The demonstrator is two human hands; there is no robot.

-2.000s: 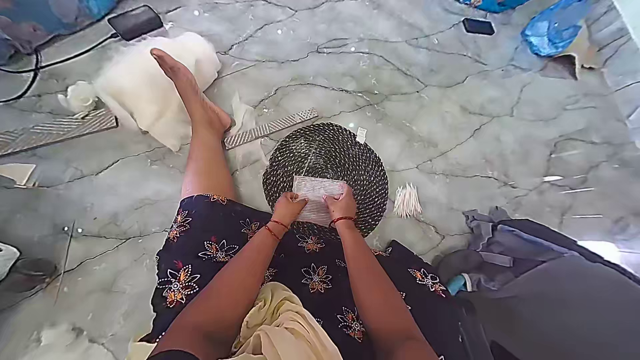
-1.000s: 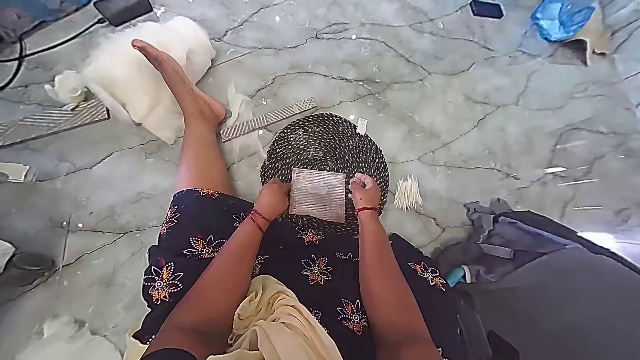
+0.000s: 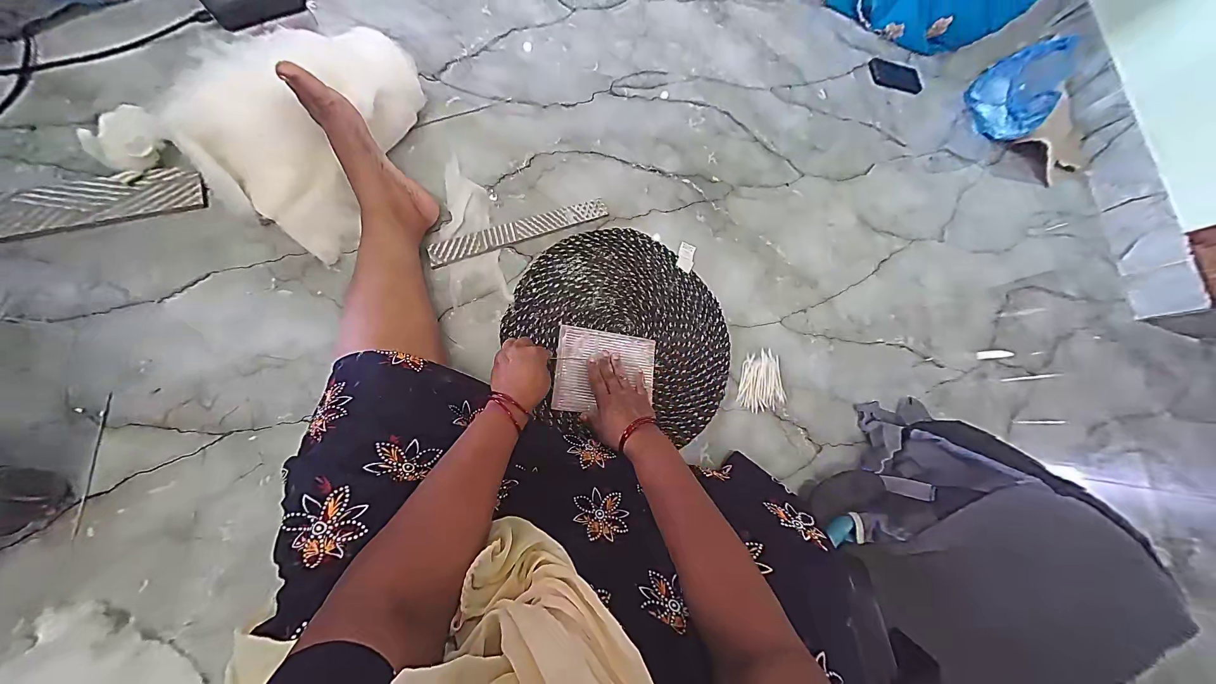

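Note:
A round black-and-white braided mat [image 3: 608, 275] lies on the floor before my lap. On its near part rests a small ridged, pale square board [image 3: 575, 347]. My right hand [image 3: 617, 394] lies flat on this board with its fingers spread. At the board's left edge my left hand [image 3: 522, 372] is closed, with what looks like a thin stick or strand running from it onto the board; its fingertips are hidden. A bundle of thin white sticks [image 3: 761, 382], like cotton wicks, lies right of the mat.
White cotton fluff [image 3: 256, 133] lies beyond my outstretched leg. A patterned strip [image 3: 518, 231] is above the mat, and grey cloth [image 3: 1007, 560] is at the right. A phone [image 3: 895, 76] and a blue plastic bag [image 3: 1016, 90] are at the upper right.
Both hands held the board by its sides a second ago. Now my right hand has moved onto its face, and my left hand is closed beside its left edge.

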